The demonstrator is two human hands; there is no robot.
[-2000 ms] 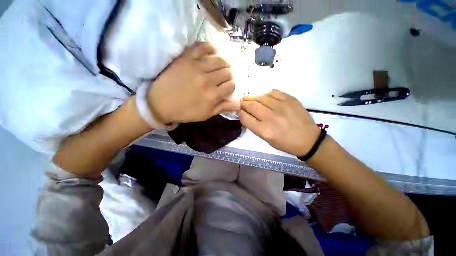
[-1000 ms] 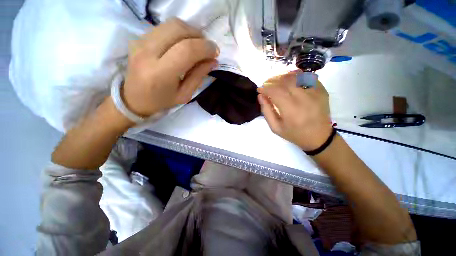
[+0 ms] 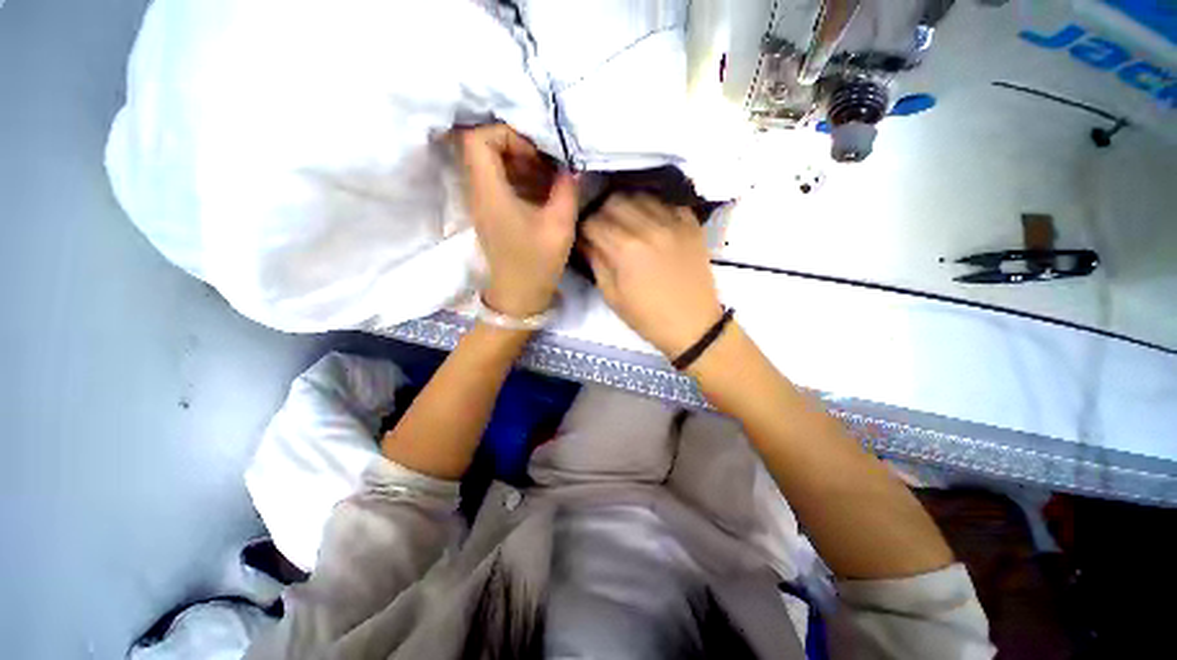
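Observation:
The white garment (image 3: 323,155) lies heaped on the table left of the needle, with a dark seam line running down to my hands. My left hand (image 3: 523,219) pinches the garment's edge at the end of that seam. My right hand (image 3: 652,264) is just to its right, with its fingers on the dark cloth piece (image 3: 665,187) at the garment's edge. The dark piece is partly hidden under my fingers. The presser foot and needle area (image 3: 772,110) is up and right of both hands, and the cloth is away from it.
Black thread snips (image 3: 1029,266) lie on the machine bed at the right, beside a small brown piece (image 3: 1038,231). The thread tension assembly (image 3: 855,116) is on the machine. A measuring tape edge (image 3: 620,374) runs along the table front. White cloth hangs below the table at left.
Both hands have come together at the garment's edge, away from the needle. The right hand has moved left from beside the tension knob. The dark piece is now more bunched and covered. The view has shifted.

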